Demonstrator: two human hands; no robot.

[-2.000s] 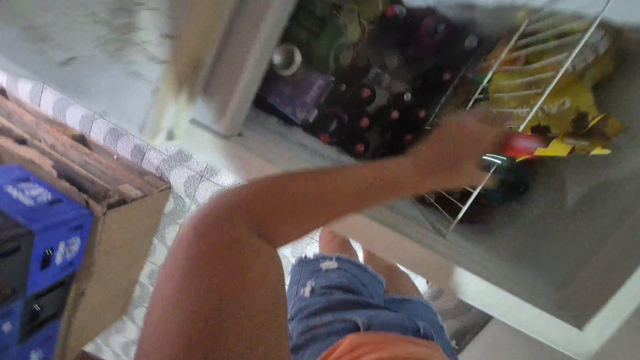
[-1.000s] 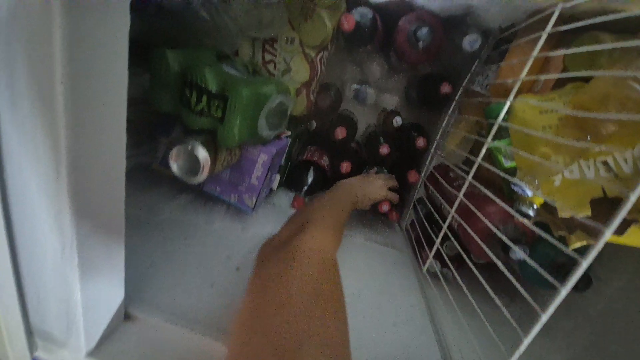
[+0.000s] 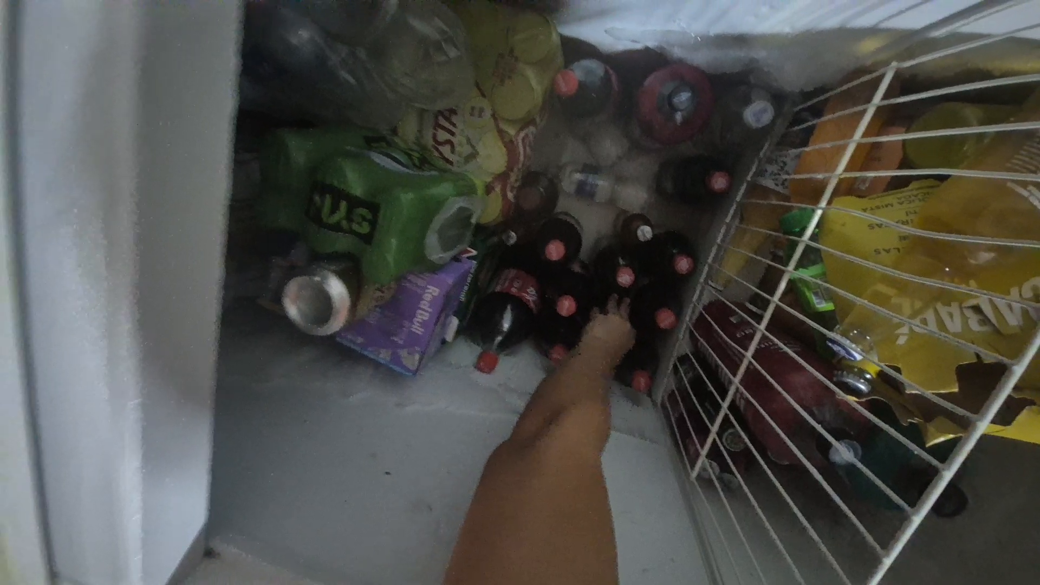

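Observation:
My left hand [image 3: 613, 327] reaches down among dark bottles with red caps, standing in a chest freezer. Its fingertips are close to a bottle with a red cap [image 3: 625, 276]; whether they grip anything is hidden in the dim light. Beside the hand are a bottle with a red cap [image 3: 566, 305] to the left and another red cap [image 3: 665, 318] to the right. A dark soda bottle with a red label [image 3: 513, 294] leans further left. My right hand is out of view.
Left of the bottles lie a green plastic-wrapped pack [image 3: 390, 213], a can [image 3: 318, 301] and a purple Red Bull carton [image 3: 410, 321]. A white wire divider [image 3: 788, 284] separates yellow packaging [image 3: 934, 268] and more bottles on the right. The freezer's wall [image 3: 122, 284] stands at left.
The view has turned down into the freezer. My left hand, earlier over the wire divider with a red and yellow item near it, is now among the dark bottles.

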